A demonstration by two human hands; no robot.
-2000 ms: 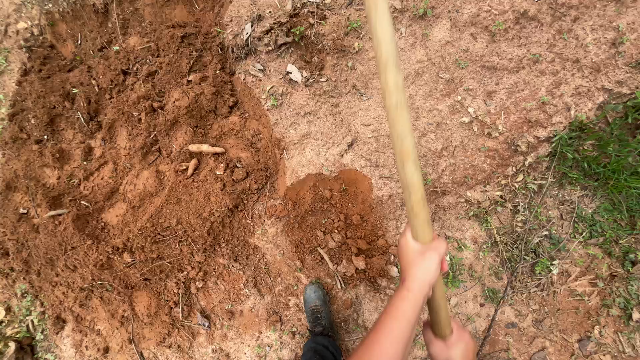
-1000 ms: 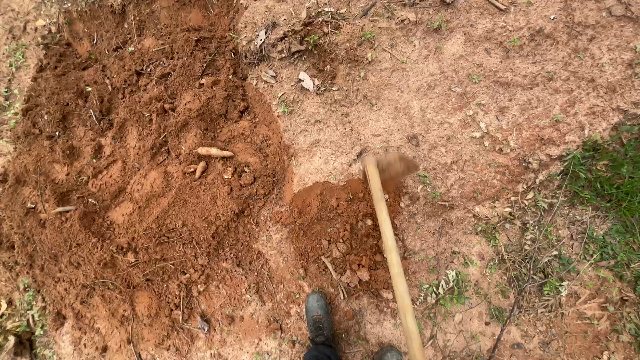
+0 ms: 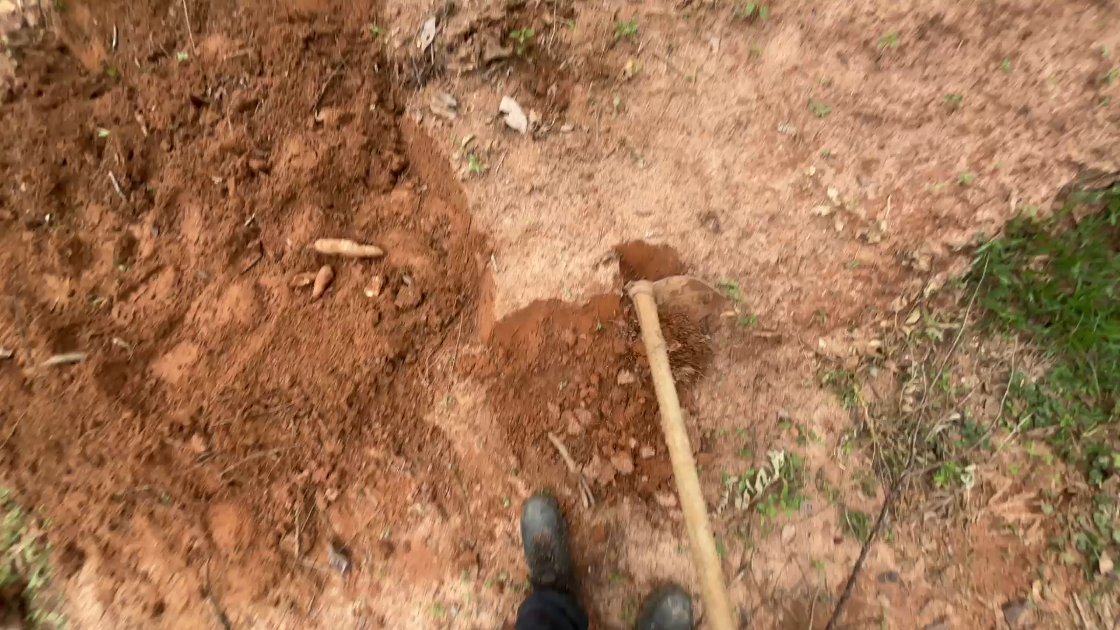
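A hoe with a long wooden handle [image 3: 682, 446] reaches up from the bottom edge, right of centre. Its soil-stained metal blade [image 3: 687, 296] rests at the upper right rim of a shallow dug patch of red soil [image 3: 560, 367], beside a fresh dark notch [image 3: 647, 261]. Loose clods lie in the patch, left of the handle. Neither my left hand nor my right hand shows; the handle's lower end is beyond the bottom edge of the view.
My dark boots [image 3: 547, 542] stand just below the dug patch. Broad loosened soil [image 3: 219, 350] fills the left side, with a pale root [image 3: 348, 248] and smaller root pieces on it. Green grass [image 3: 1059, 306] and dry twigs lie at the right. A dry leaf [image 3: 514, 115] is near the top.
Two seconds ago both hands gripped the raised handle; they have since left the view. The hoe's blade has come down to the ground, and a new notch shows at the patch's upper right.
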